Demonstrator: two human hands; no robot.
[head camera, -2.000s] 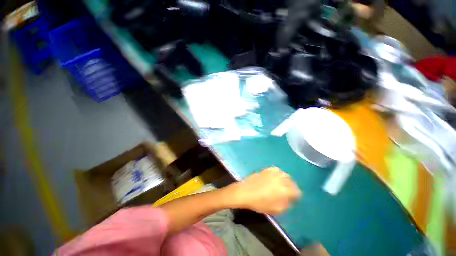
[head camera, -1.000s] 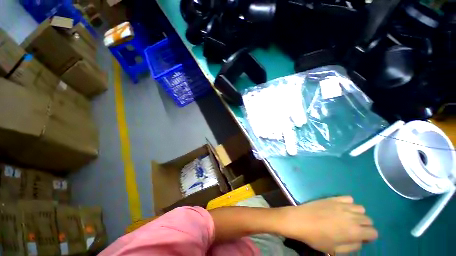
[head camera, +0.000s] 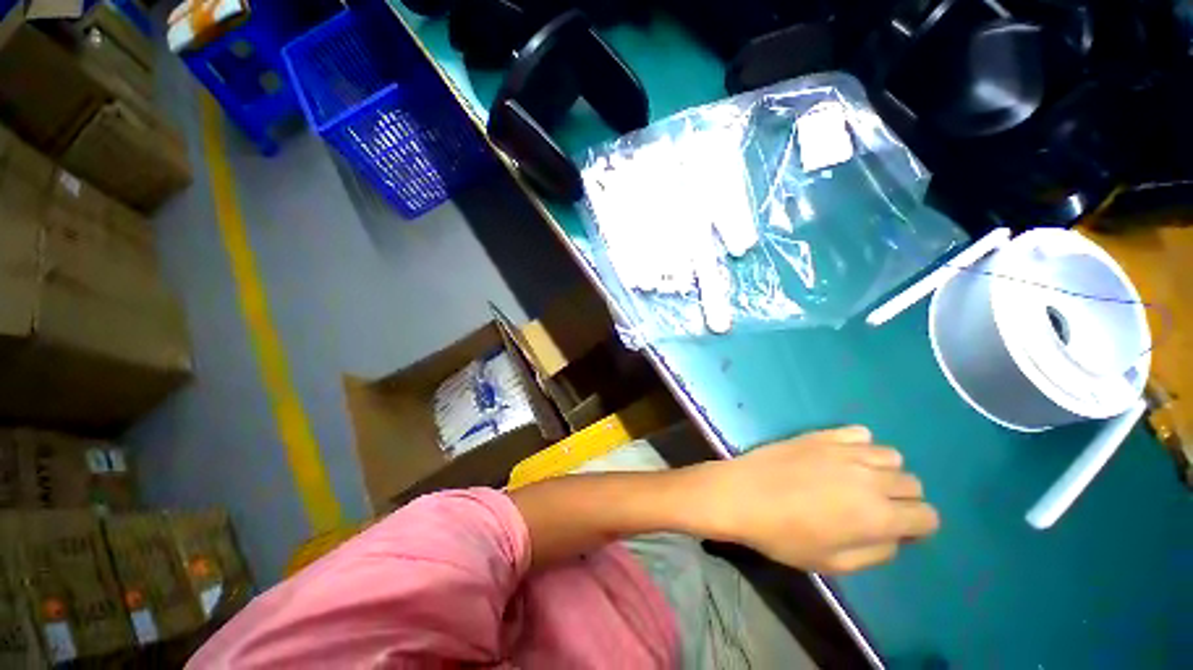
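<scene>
A white round reel body with a dark centre hole stands on the green bench at the right. One slim white arm sticks out at its left and another white arm at its lower right. A fine dark line runs over the reel. My left hand rests over the bench's front edge area, below and left of the reel, not touching it. Its fingers are bent and its palm is hidden, so I cannot tell if it holds anything. My right hand is not in view.
A clear bag of white parts lies left of the reel. Black plastic parts are piled behind it. On the floor stand an open carton with white sticks, a blue basket and brown cartons.
The view has shifted, so bench and reel sit higher and further left than one second ago. My left hand stays low over the bench, its fingers slightly more bent.
</scene>
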